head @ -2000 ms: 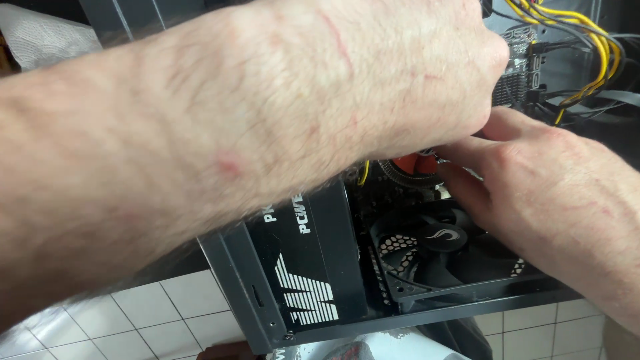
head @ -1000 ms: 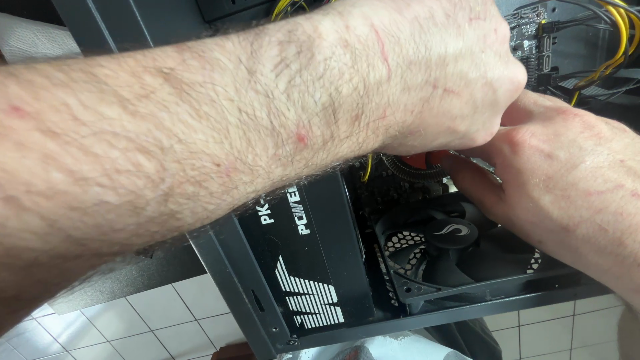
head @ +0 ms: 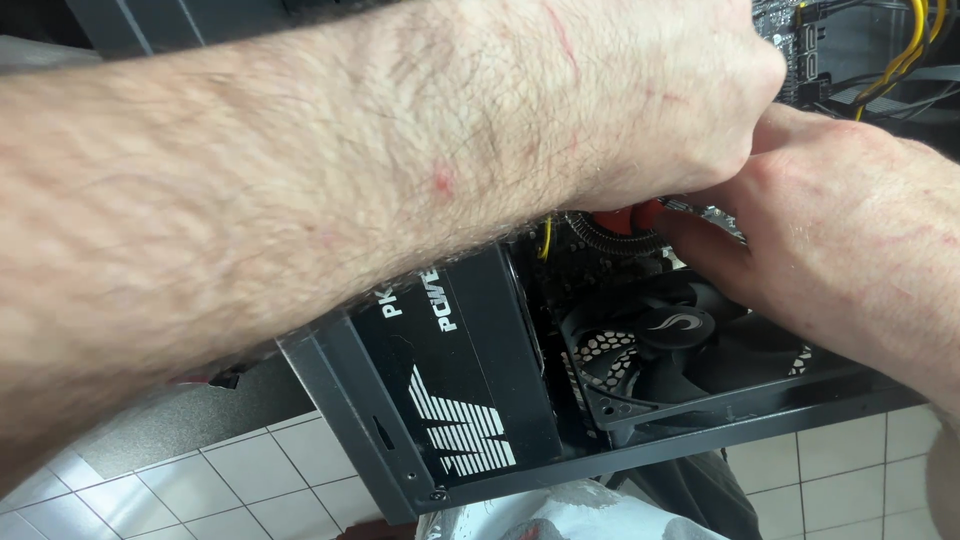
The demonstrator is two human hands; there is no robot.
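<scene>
Over an open computer case [head: 330, 405], my left hand [head: 697, 97] is bent down at the wrist, its fingers hidden behind it. My right hand [head: 787, 202] meets it from the right, thumb lowered beside the round CPU cooler [head: 619, 238] with its red centre. Whether either hand holds something cannot be seen. Part of the motherboard [head: 784, 37] shows above the hands. Below them are a black case fan [head: 675, 330] and, under my left forearm, a black power supply unit [head: 465, 375] bearing white print.
Yellow and black cables [head: 911, 45] loop at the upper right inside the case. The case's metal edge [head: 675, 450] runs along the bottom. A grey surface [head: 202, 420] lies at the lower left, above a tiled floor [head: 292, 450]. A white printed cloth or bag [head: 570, 517] is at the bottom.
Both hands stay close together over the cooler, with only small shifts. The view has moved slightly.
</scene>
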